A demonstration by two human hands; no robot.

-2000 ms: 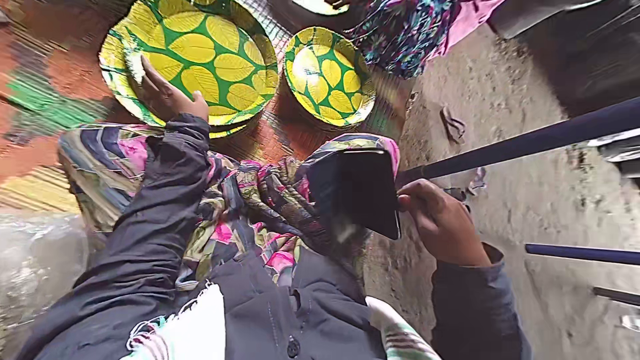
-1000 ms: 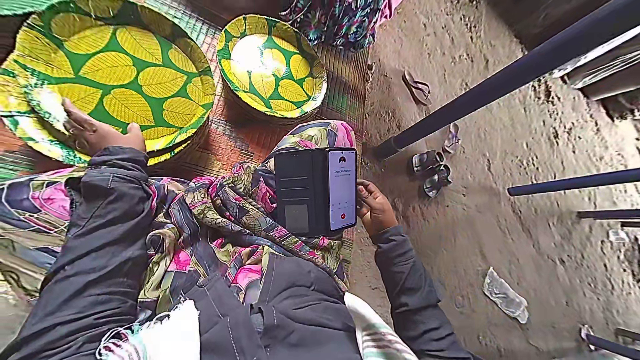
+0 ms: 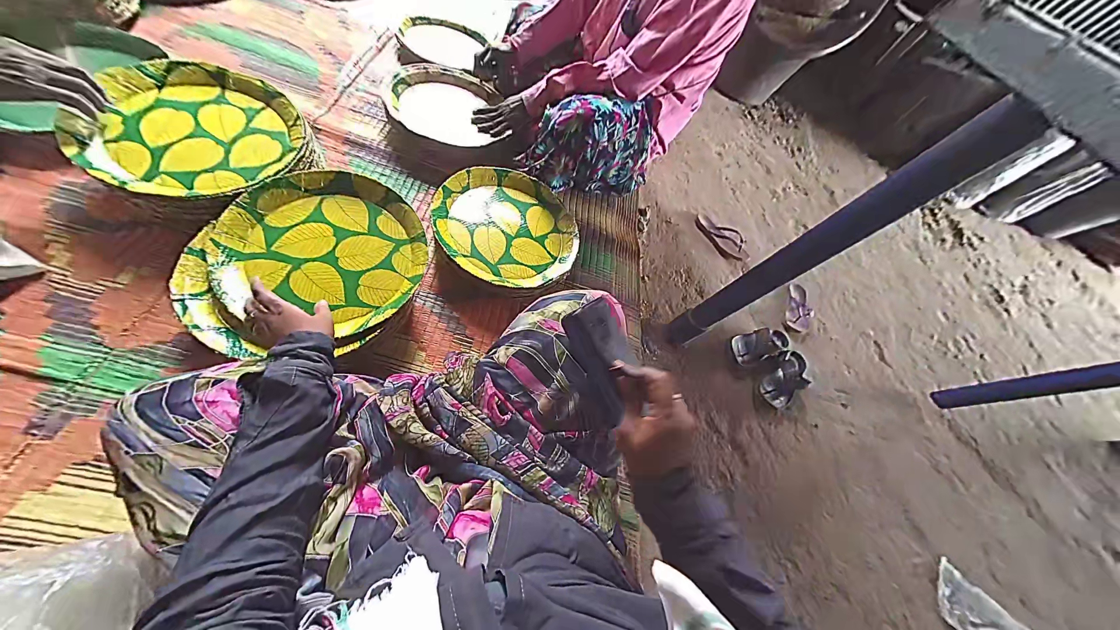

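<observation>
My left hand (image 3: 284,317) rests on the front edge of a round plate with yellow leaves on green (image 3: 324,241), its fingers spread on the surface. That plate lies overlapping others of the same pattern. To its right sits a smaller leaf-patterned plate (image 3: 506,229). My right hand (image 3: 654,420), above my right knee, is closed on the edge of a dark phone in a folding case (image 3: 597,350); the case is tilted, and its screen does not show.
Two people's hands work nearby: one pair by white-filled round dishes (image 3: 442,114), one hand at another stack of leaf-patterned plates (image 3: 188,144). A blue pole (image 3: 840,223), sandals (image 3: 759,347) and a flip-flop (image 3: 722,236) are right of the woven mat (image 3: 83,332).
The phone case was upright with its lit screen showing a second ago; now it is tilted and the screen is hidden. My left hand stays on the plate. The view takes in more of the mat.
</observation>
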